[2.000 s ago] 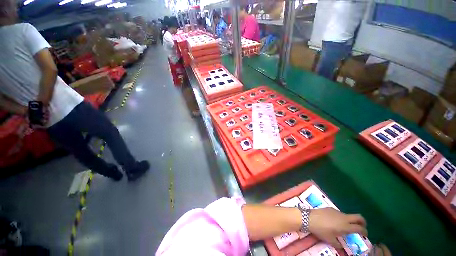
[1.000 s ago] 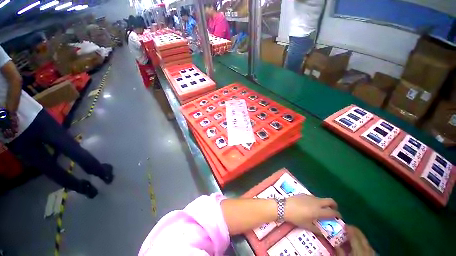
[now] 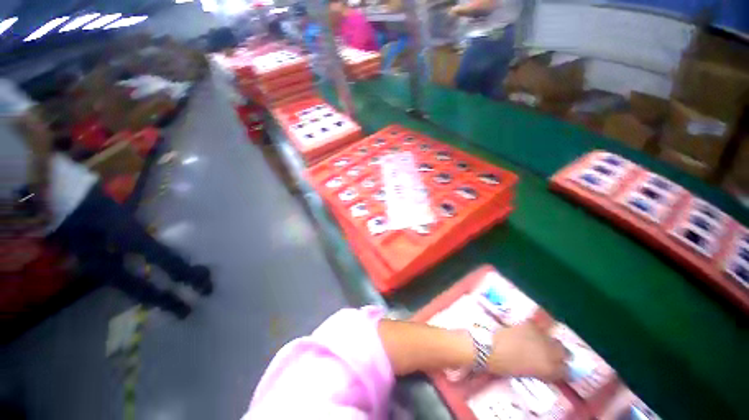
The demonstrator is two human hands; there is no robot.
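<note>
My left hand [image 3: 528,353], with a metal watch band at the wrist and a pink sleeve, lies over a pink-red foam tray [image 3: 486,277] at the bottom. Its fingertips are at a white screen unit [image 3: 581,361] with a bluish window; blur hides whether they grip it. Another white unit with a blue window [image 3: 498,297] lies at the tray's far end. More white units with small marks [image 3: 503,404] lie nearer me. My right hand is not in view.
A stack of red pocketed trays [image 3: 394,254] with a pale label sheet [image 3: 402,193] stands ahead. A second foam tray [image 3: 649,221] holds dark-windowed units at the right. More red trays [image 3: 316,135] stand farther back. A person [image 3: 90,197] stands in the left aisle.
The view has shifted and blurred. A second ago both hands were at a blue-windowed unit over the tray; now my right hand is out of view and my left is still there.
</note>
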